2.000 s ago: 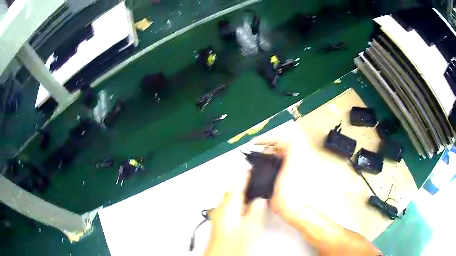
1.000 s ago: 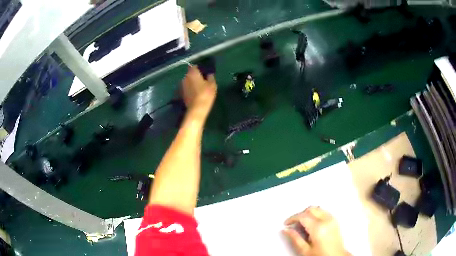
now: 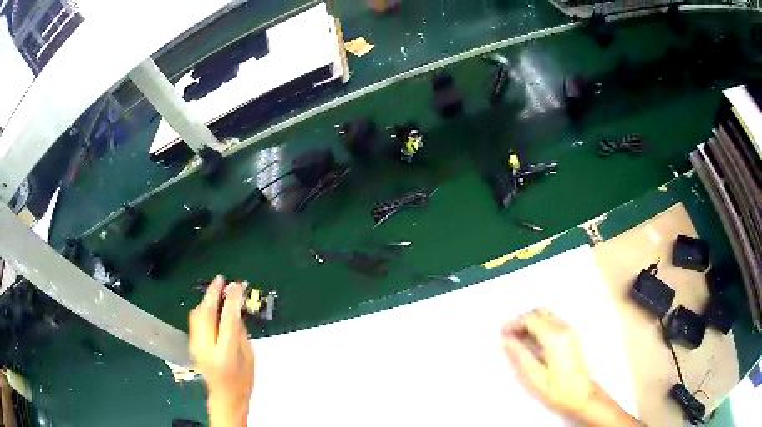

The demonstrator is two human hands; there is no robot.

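Note:
My left hand (image 3: 221,338) is at the near edge of the green belt at lower left. Its fingertips overlap a circuit board with yellow and black parts (image 3: 257,302); whether they grip it is hidden. My right hand (image 3: 547,363) is over the white sheet (image 3: 401,359), blurred, with its fingers curled; no object shows clearly in it. A coiled cord bundle (image 3: 401,205) and another board with a yellow part (image 3: 513,171) lie on the belt.
Several black adapter blocks (image 3: 652,291) and a bundled cord (image 3: 688,403) lie on the brown board (image 3: 622,288) at right. Stacked trays (image 3: 731,200) stand at the right edge. A grey metal post (image 3: 92,292) crosses the left side. More dark parts are on the belt.
The black housing held between both hands at first is no longer in them. My left hand reached to the belt's far side, then came back to the near left. My right hand stayed over the sheet.

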